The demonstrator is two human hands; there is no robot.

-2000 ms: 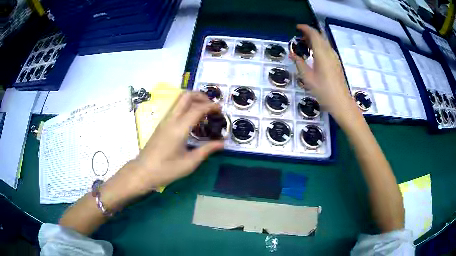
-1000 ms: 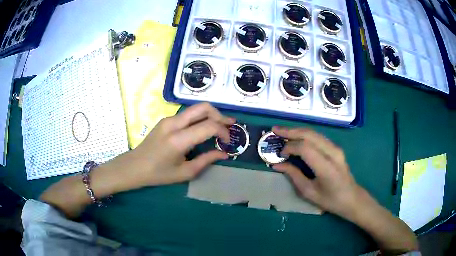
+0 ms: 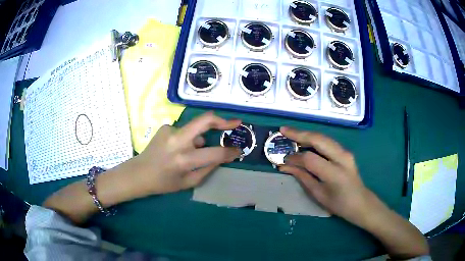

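Two round smartwatch heads lie side by side on a dark pad (image 3: pixel 258 133) in front of the watch tray (image 3: pixel 275 109). My left hand (image 3: pixel 186 155) holds the left watch head (image 3: pixel 239 140) by its rim, thumb and fingers at its left side. My right hand (image 3: pixel 324 171) holds the right watch head (image 3: pixel 279 148) at its top and right edge. Both faces are up; the left shows small text on black, the right has text and a bright white lower part. The fingers partly hide both rims.
A grey-beige strip (image 3: pixel 255 191) lies nearest me. A gridded check sheet (image 3: pixel 76 127) with a metal clip and yellow paper (image 3: pixel 153 86) are at left. A second tray (image 3: pixel 428 56), a thin black stick (image 3: pixel 406 153) and a note sheet (image 3: pixel 433 191) are at right.
Since two seconds ago both hands came from the tray down to the dark pad with a watch head each. In the last second my left fingers shifted, uncovering more of the left face.
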